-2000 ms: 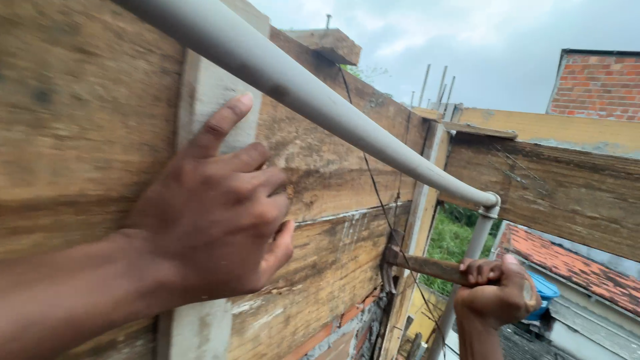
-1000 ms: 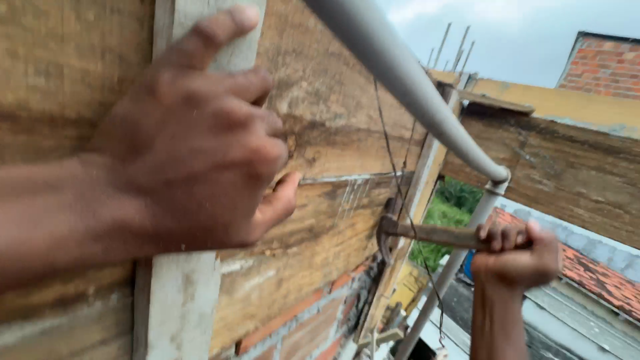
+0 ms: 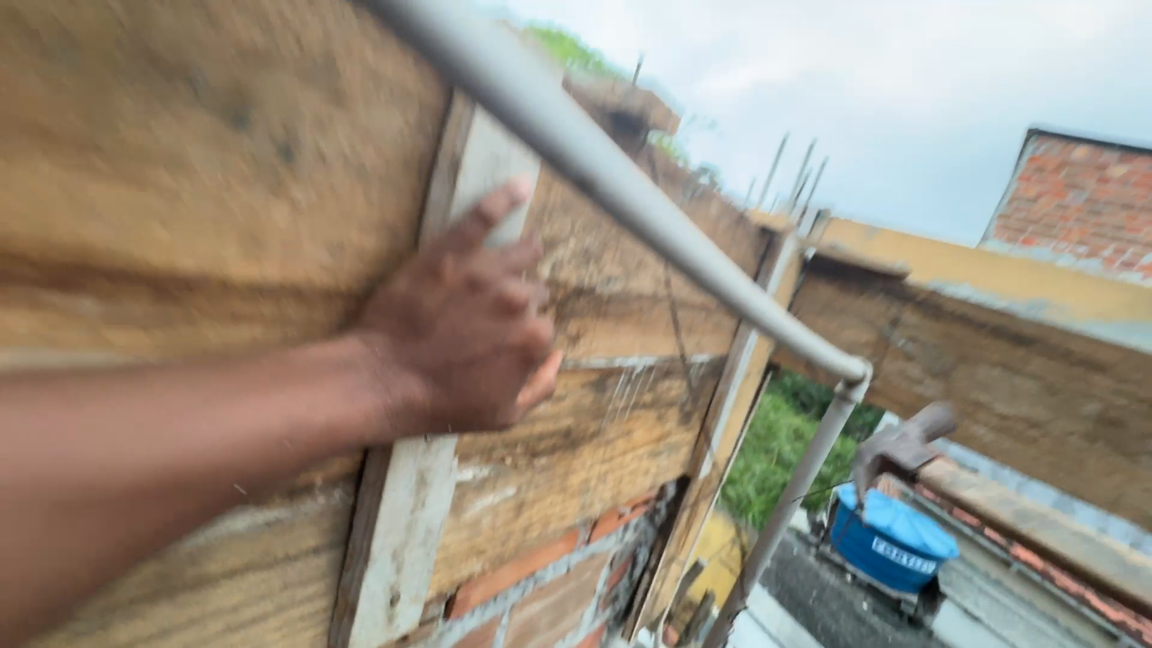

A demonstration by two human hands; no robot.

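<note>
My left hand [image 3: 463,324] lies against a pale vertical wooden batten [image 3: 409,531] on the board wall, index finger extended upward and the other fingers bent. Nothing can be seen held in it. At the lower right, a claw hammer [image 3: 904,447] is raised in the air, its wooden handle [image 3: 1035,517] running out past the right edge. My right hand is out of view. Wide wooden boards [image 3: 594,414] make up the wall behind the batten. Farther along stands a second vertical batten [image 3: 733,396].
A grey plastic pipe [image 3: 621,193] slants across the view to an elbow, then runs down as an upright pipe [image 3: 792,504]. Brickwork [image 3: 558,585] shows below the boards. Beyond and lower are a blue water tank [image 3: 891,544] and roofs. Thin wire hangs by the wall.
The hammer has moved right, away from the far batten, where its head was earlier. My right hand, earlier around the handle, has left the view. My left hand stays at the near batten.
</note>
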